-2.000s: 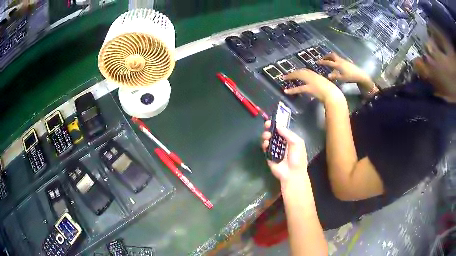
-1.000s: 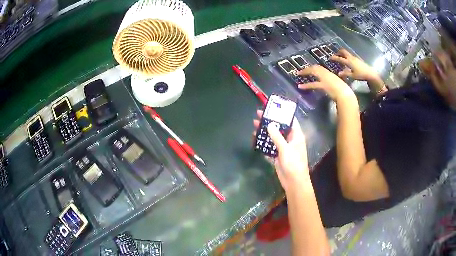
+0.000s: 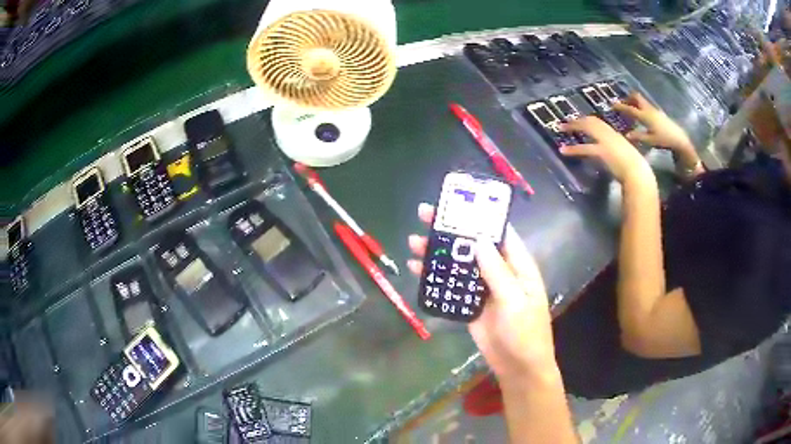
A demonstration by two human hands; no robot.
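Note:
My right hand [image 3: 512, 321] holds a black bar phone [image 3: 466, 247] upright, its whitish lit screen and white-numbered keypad facing me. The thumb lies by the navigation key and the fingertips wrap the left edge. A blurred piece of skin at the lower left edge may be my left hand [image 3: 26, 423]; its fingers cannot be made out. A second phone [image 3: 134, 371] with a lit purple-blue screen lies tilted at the near edge of the clear blister tray [image 3: 276, 334]. Face-down phones [image 3: 201, 282] with pale labels lie in the tray pockets.
A white fan [image 3: 323, 134] with a tan grille stands behind the tray. Red pens [image 3: 382, 277] lie right of the tray. Another person's hands [image 3: 607, 143] touch phones in a second tray at the right. Dark ribbed pieces [image 3: 247, 412] lie at the near edge.
The held phone has come closer and its screen and keypad now face me squarely. The view has shifted, so the tray and fan appear further right. A blurred skin patch has appeared at lower left.

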